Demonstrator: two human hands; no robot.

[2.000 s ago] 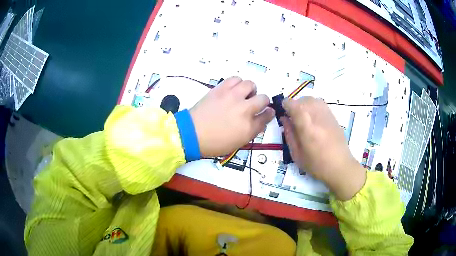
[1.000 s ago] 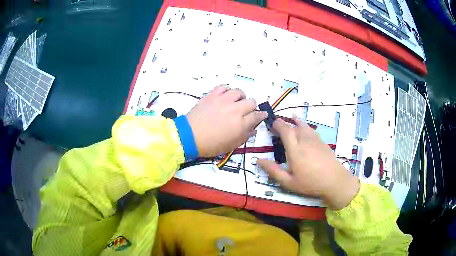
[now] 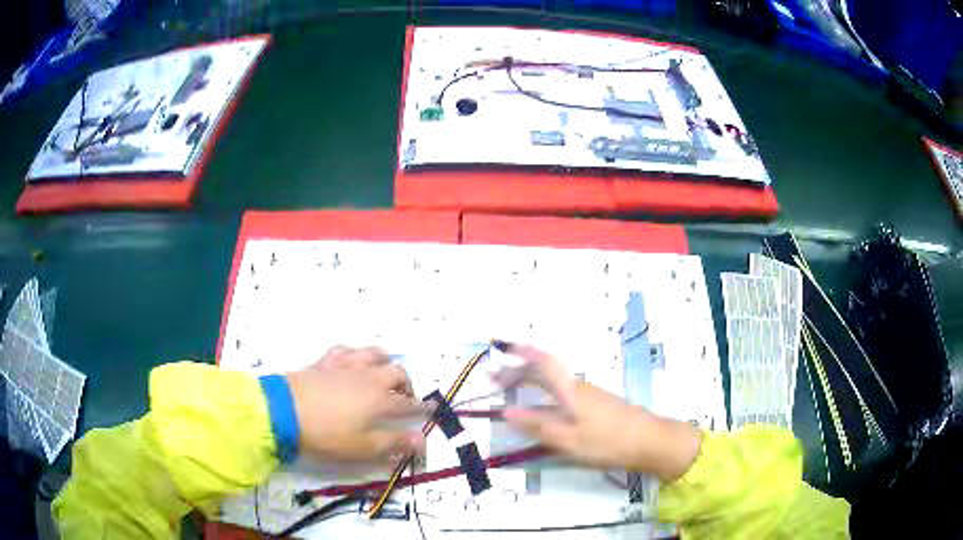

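Observation:
The white display back [image 3: 348, 290] lies in front of me. Two black tape pieces cross the cables: the upper one [image 3: 444, 413] over the multicolour cable, the lower one [image 3: 472, 468] over the red-and-black cable bundle [image 3: 396, 483]. The multicolour cable [image 3: 386, 490] slants up to the right. My left hand [image 3: 359, 406], blurred, is low over the plate left of the upper tape, fingers bent. My right hand [image 3: 576, 417], blurred, is right of the tapes with fingers spread. A small dark piece is at its upper fingertip; whether held is unclear.
Red foam [image 3: 348, 226] borders the panel. Another display back [image 3: 570, 90] lies beyond it, and one more [image 3: 137, 105] at upper left. Sticker sheets lie left [image 3: 42, 374] and right [image 3: 758, 338], with yellow-edged black strips [image 3: 834, 369] farther right.
The view has lifted, showing more panels beyond. My hands have moved apart, uncovering the upper tape across the cables. My right hand has left that tape and moved to the right.

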